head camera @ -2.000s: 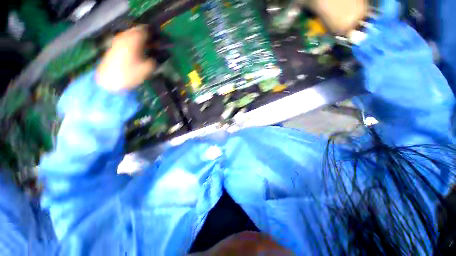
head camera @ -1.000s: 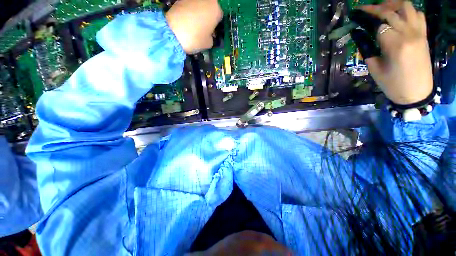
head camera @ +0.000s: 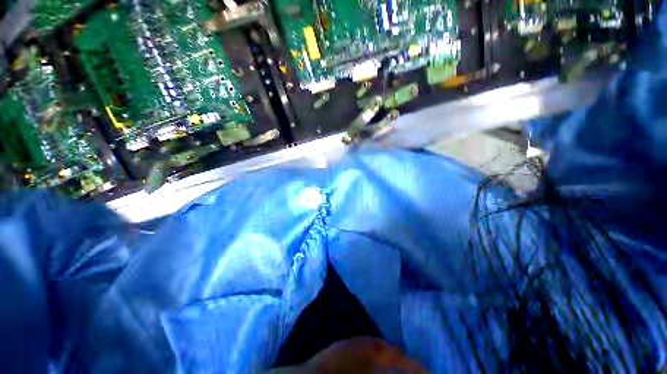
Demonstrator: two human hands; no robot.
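Neither of my hands shows in the head view; only blue sleeves and smock are seen. Nearest in front is a green main circuit board [head camera: 344, 44] in a black board carrier [head camera: 329, 113], cut off by the top edge. A yellow block [head camera: 312, 44] stands near the board's left side. Whitish edge connectors [head camera: 365, 70] line its near edge. Pale metallic hold-down clamps [head camera: 366, 117] lie at the carrier's near edge. A second main circuit board [head camera: 157, 66] sits in its carrier to the left. The picture is somewhat blurred.
A metal conveyor rail [head camera: 468, 109] runs across in front of my smock. Another board [head camera: 537, 16] shows at the upper right and part of one [head camera: 44, 124] at the far left. Dark hair strands hang at the lower right.
Both hands have gone out of the picture. The view has tilted and shifted, so the boards sit higher and more of the left board shows.
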